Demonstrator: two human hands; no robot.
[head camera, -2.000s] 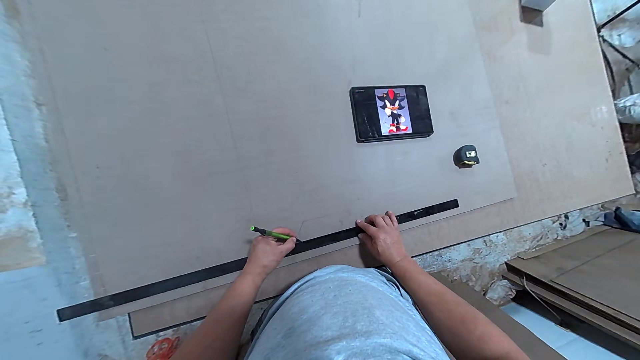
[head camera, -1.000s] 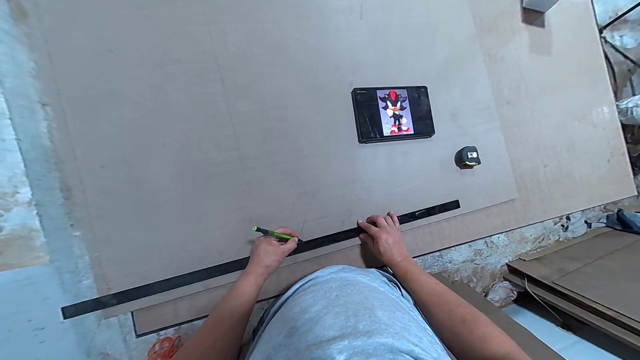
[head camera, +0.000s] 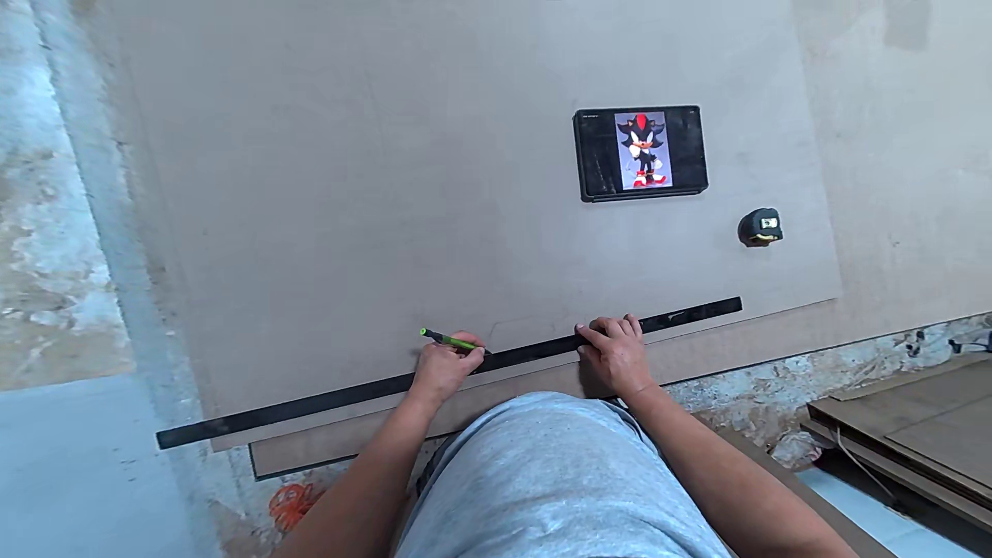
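Observation:
My left hand (head camera: 449, 368) holds a green and black pen or pencil (head camera: 449, 339), its tip at the upper edge of a long black straight strip (head camera: 333, 397). To the right, my right hand (head camera: 618, 353) rests with bent fingers over the same strip and holds it against a large grey-brown sheet (head camera: 310, 232). Faint lines show on the sheet just above the strip, between the hands. Farther up lies a tablet (head camera: 682, 151) in a dark case, showing a black and red cartoon figure. A dark tape measure (head camera: 762, 227) sits below and right of it.
Another board (head camera: 891, 232) extends under the sheet, past its right and near edges. Brown panels (head camera: 922, 418) are stacked at the lower right, beside a crumpled clear wrapper (head camera: 797, 449). An orange coil of cord (head camera: 291, 505) lies at the lower left, near my left forearm.
The view has shifted somewhat. Both hands stay at about the same places along the strip, with no plain change in their hold.

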